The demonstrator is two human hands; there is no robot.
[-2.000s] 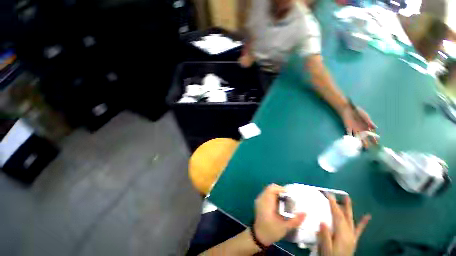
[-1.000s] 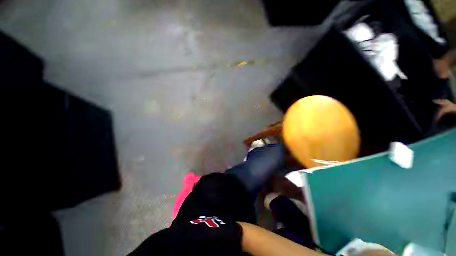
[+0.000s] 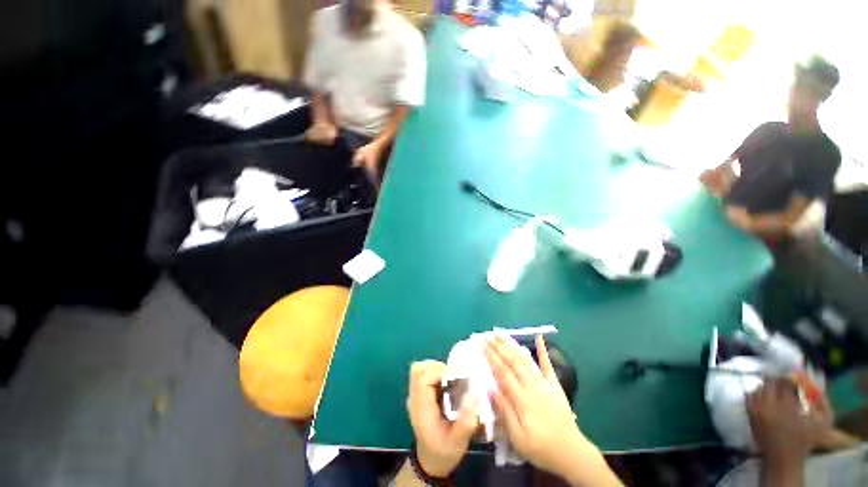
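Note:
A white security camera [image 3: 463,358] with a black round head at its right is held at the near edge of the green table [image 3: 428,314]. My left hand [image 3: 438,418] grips its left end. My right hand [image 3: 533,404] lies on top of the housing with a white cloth [image 3: 487,399] pressed under the fingers. A thin white antenna [image 3: 528,331] runs along the far side. The head is partly hidden behind my right hand.
A squeeze bottle [image 3: 511,259], another security camera [image 3: 623,249] with a black cable and a white pad [image 3: 364,266] lie on the table. A yellow stool [image 3: 295,352] and black bin [image 3: 276,238] are at left. A neighbour's hand [image 3: 788,418] works on a camera at right. Other people are around the table.
The view swung down to the floor and stool, then back to the table. The camera is again in both hands. The far-left person's arm has left the table and is beside the bin.

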